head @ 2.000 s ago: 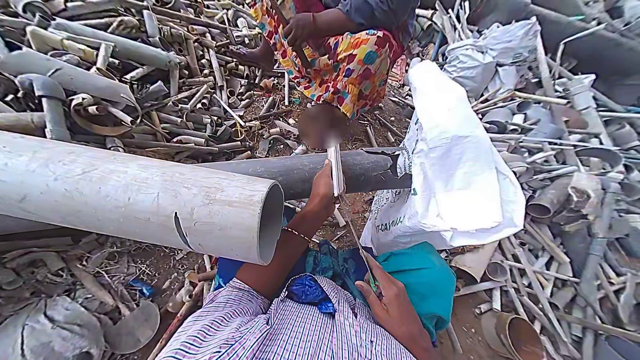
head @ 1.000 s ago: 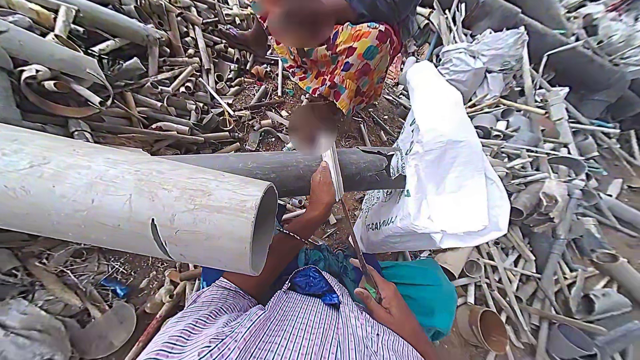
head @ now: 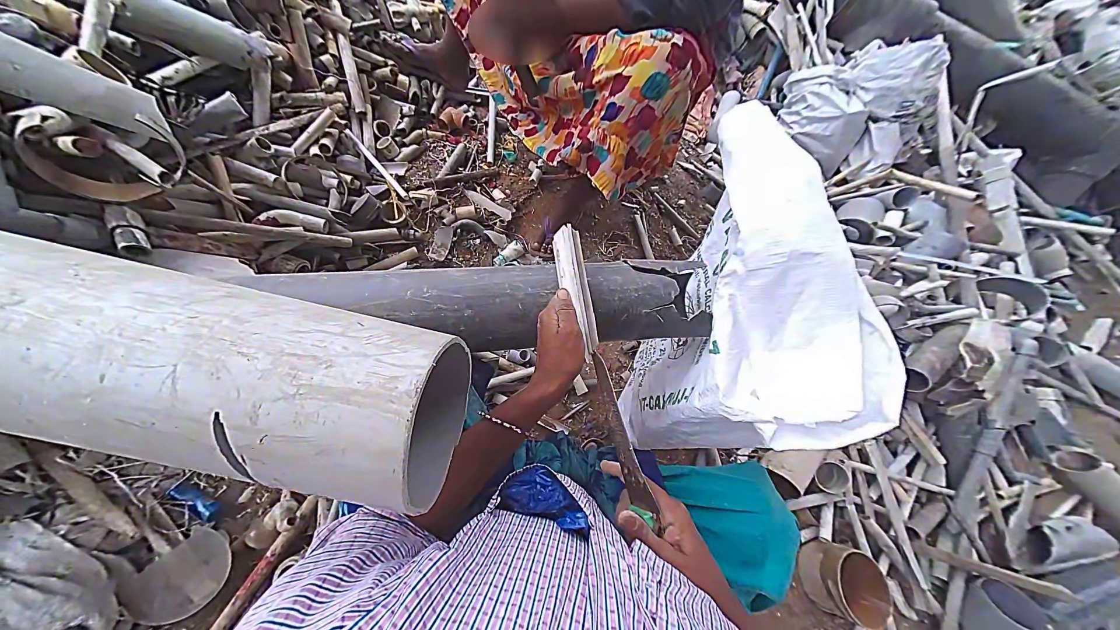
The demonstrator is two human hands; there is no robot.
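Observation:
My left hand point(head: 560, 337) grips a short white plastic strip or profile point(head: 574, 284), held upright above a dark grey pipe point(head: 490, 297). In my right hand point(head: 661, 516) is a long blade point(head: 619, 420), rusty brown, with a bit of green at its handle end; its tip meets the lower end of the white piece. A wide pale grey plastic pipe point(head: 219, 350) with a slit near its end lies to the left of my left forearm. The broken end of the dark pipe reaches a white woven sack point(head: 779, 332).
Opposite me is a person in a colourful patterned garment point(head: 604, 96), a bare foot near the dark pipe. Heaps of scrap plastic pipes point(head: 297, 157) lie at the left, and more pipe pieces point(head: 971, 437) at the right. A crumpled whitish sack point(head: 866, 96) rests farther back.
The other person's hand, beyond the white piece in the earlier frames, is no longer beside it. My hands still hold the white piece and the blade.

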